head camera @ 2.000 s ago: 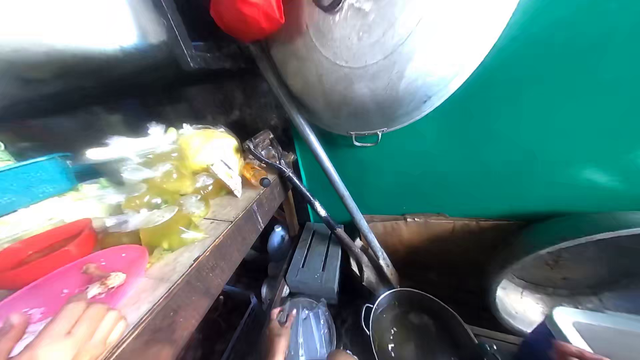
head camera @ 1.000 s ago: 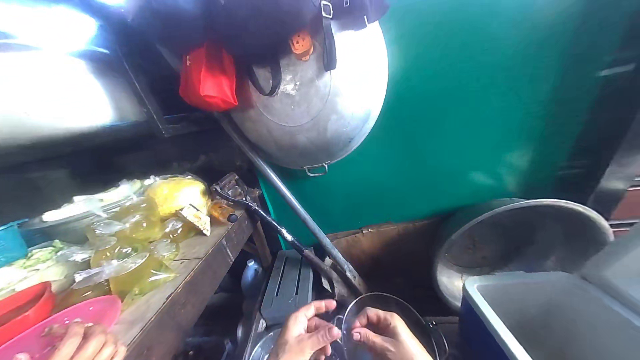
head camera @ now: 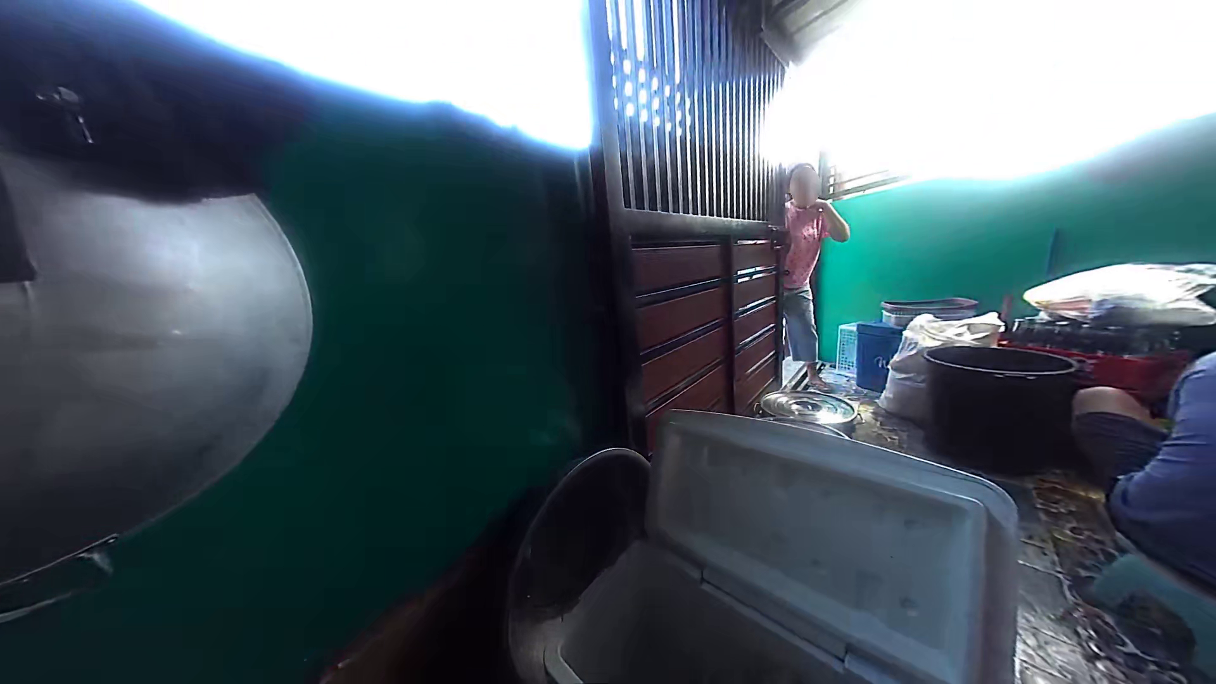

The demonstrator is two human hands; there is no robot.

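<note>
Neither my left hand nor my right hand is in the frame of now. At the bottom centre stands a cooler box (head camera: 627, 617) with its pale lid (head camera: 817, 532) swung up. Behind it, at its left, a large metal basin (head camera: 579, 532) leans near the green wall (head camera: 418, 313). On the left, a big round metal pan (head camera: 161, 351) hangs against the wall, with part of a handle below it. What my hands hold or touch is hidden.
A gate (head camera: 698, 323) borders the wall; a person (head camera: 804, 237) stands beside it. A lidded metal pot (head camera: 807, 408), black tub (head camera: 997, 408), white sack (head camera: 926, 361) and red crate (head camera: 1140, 370) stand beyond the cooler. Another person (head camera: 1173, 465) crouches at right.
The view has swung far to the right. Both hands, seen together beside a pot one second ago, have left the view, as have the bench and the bags. The gate and two people now show.
</note>
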